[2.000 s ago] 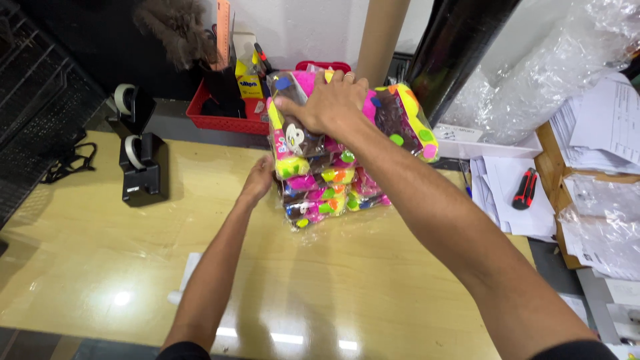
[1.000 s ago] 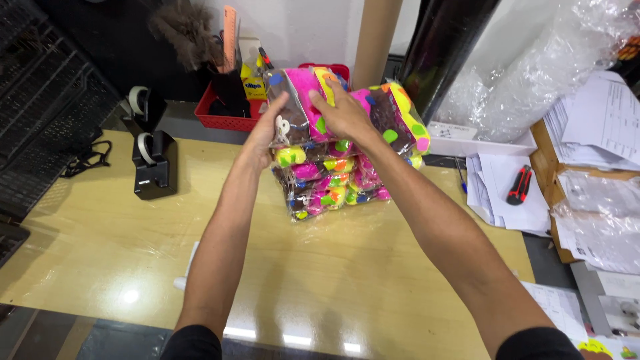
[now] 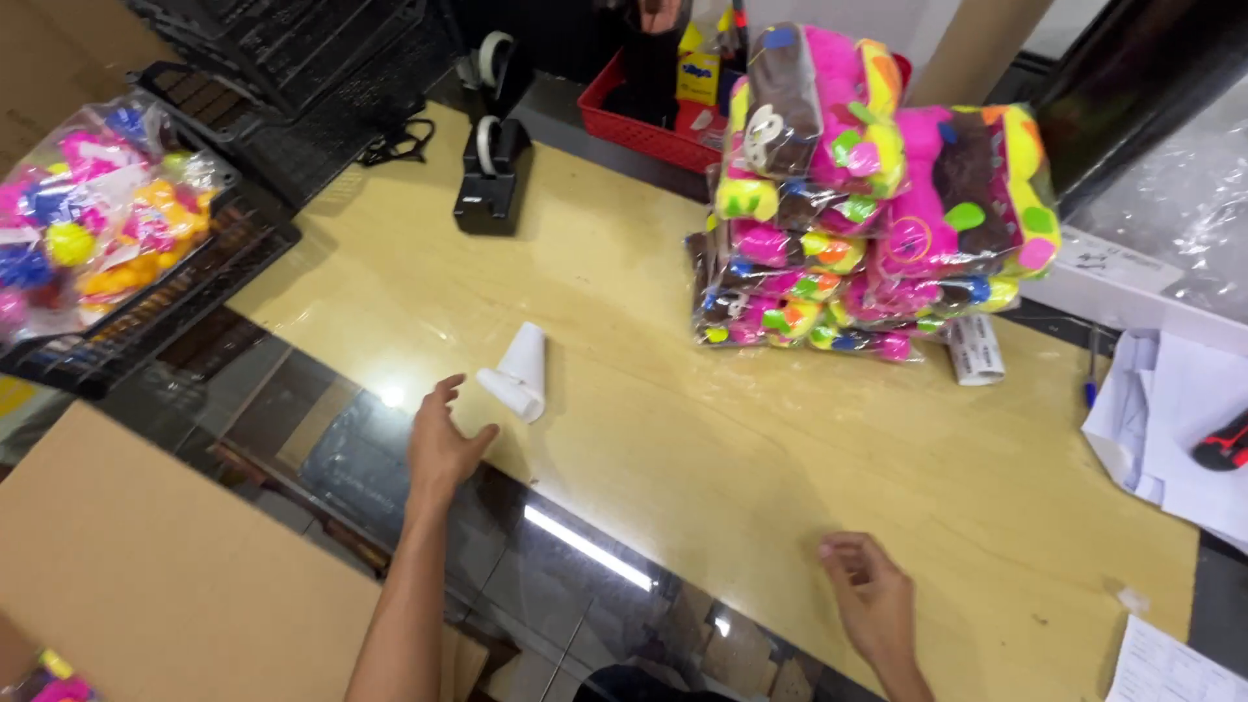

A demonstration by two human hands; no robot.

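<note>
My left hand [image 3: 448,439] is empty, fingers apart, just left of and below a curled piece of white paper [image 3: 522,370] on the pale yellow tabletop. Farther right, my right hand [image 3: 868,595] hovers over the front part of the table with its fingers loosely curled and nothing visible in them. At the table's back stand stacked clear plastic packs of brightly coloured plush items [image 3: 829,127], pink, brown, yellow and green. Beside the base of the stack lies a small printed paper roll [image 3: 975,349]. Neither hand touches the packs.
Black tape dispensers [image 3: 492,185] and a red plastic basket [image 3: 648,138] line the back. On the left, a black crate [image 3: 214,253] bears a bag of colourful items [image 3: 107,214], above a cardboard box [image 3: 175,565]. Papers [image 3: 1150,419] with a red-and-black cutter [image 3: 1224,444] lie right.
Both hands have let go of the stacked packs and come back toward the table's front, the left one near the curled paper. The view has swung left.
</note>
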